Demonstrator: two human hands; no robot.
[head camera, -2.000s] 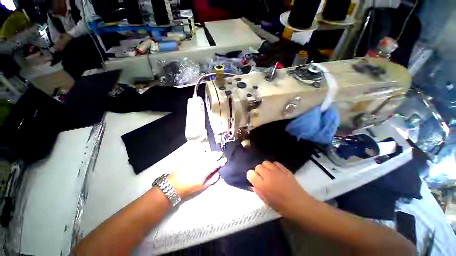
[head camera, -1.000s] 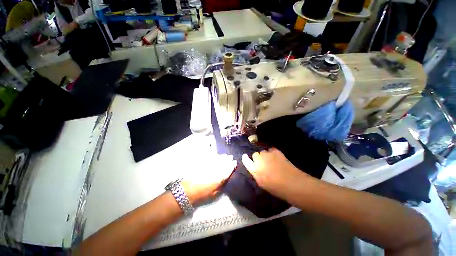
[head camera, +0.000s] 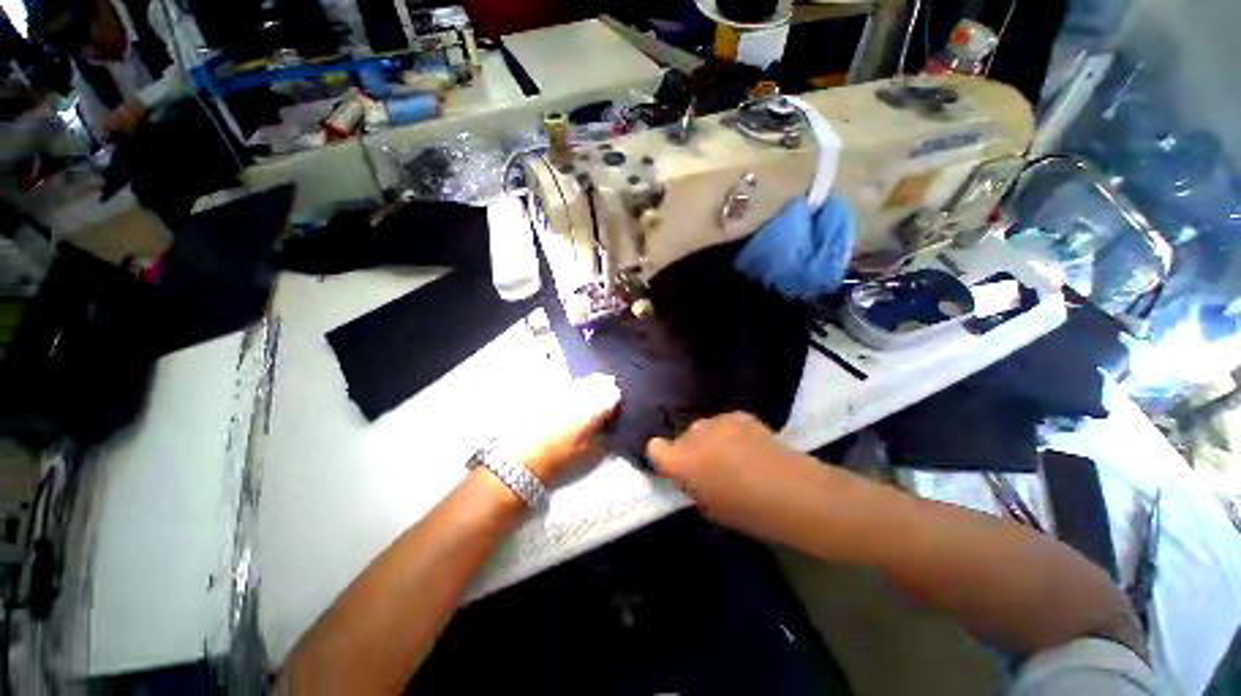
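Note:
A dark garment piece (head camera: 721, 347) lies under the head of the cream sewing machine (head camera: 871, 163) and spreads to the right beneath its arm. My left hand (head camera: 565, 422), with a metal watch on the wrist, is at the cloth's left edge, its fingertips on the edge, overlit by the lamp. My right hand (head camera: 715, 462) grips the cloth's near edge with curled fingers. The presser foot and needle area (head camera: 599, 306) is just beyond my left fingertips, blurred by glare. The white machine lamp (head camera: 513, 248) is left of the needle.
A dark cut panel (head camera: 415, 340) lies left of the needle. A blue yarn bundle (head camera: 800, 248) hangs from the arm. An oval recess (head camera: 909, 302) is at right. A black rectangle (head camera: 1078, 500), scissors (head camera: 1147, 544) and dark cloth lie on the right side. A person's hand (head camera: 125, 116) shows at far left.
The view has shifted, showing more of the right side. My right hand has moved back from the needle toward the table's front edge with the cloth, and the hands are farther apart than one second ago.

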